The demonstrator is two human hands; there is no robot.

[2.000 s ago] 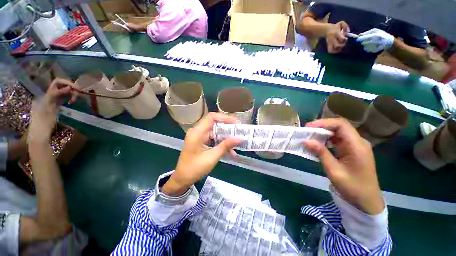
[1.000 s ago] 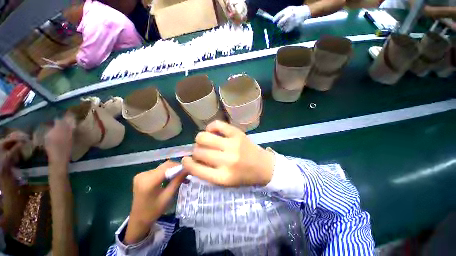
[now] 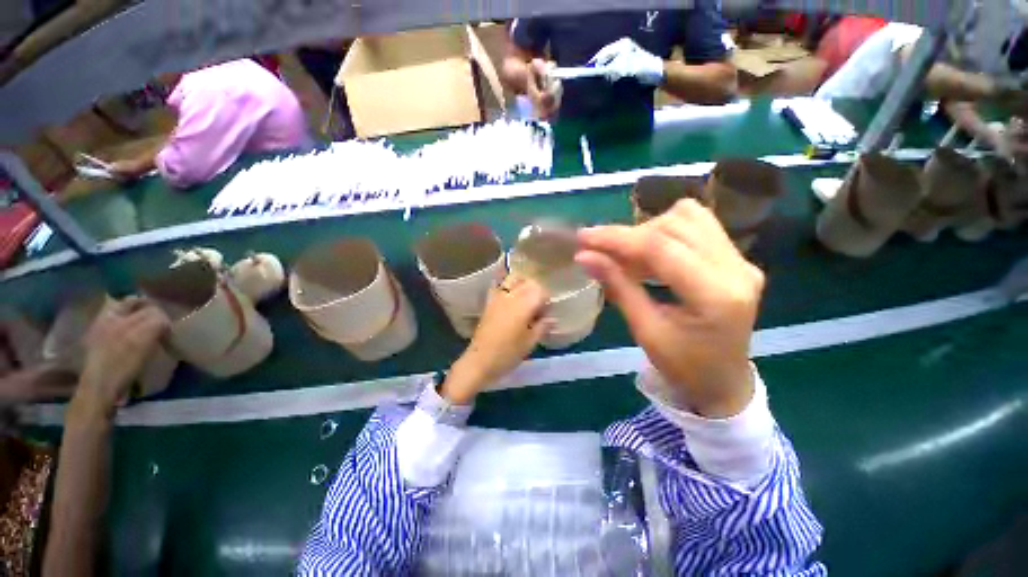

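Beige cup-shaped housings stand in a row across the green surface. My left hand (image 3: 503, 334) is at the left front side of one housing (image 3: 577, 313), with its fingers at the rim, gripping it. My right hand (image 3: 688, 295) is raised just right of that housing's opening. Its thumb and index fingertip are close together; whether they hold a small sticker cannot be told. Label sheets (image 3: 513, 530) lie before me under shiny clear plastic. The housing on the left (image 3: 466, 295) stands close to my left hand.
A pile of white rods (image 3: 383, 175) lies across the line, before an open carton (image 3: 411, 96). A neighbour's hand (image 3: 126, 338) is at housings on the left. A gloved person (image 3: 627, 63) handles a white rod opposite. Clear rings (image 3: 319, 475) lie left of the sheets.
The printed strip held in both hands two seconds ago is no longer visible. My hands have parted: the left moved up to a housing, the right rose beside it. The view has shifted right.
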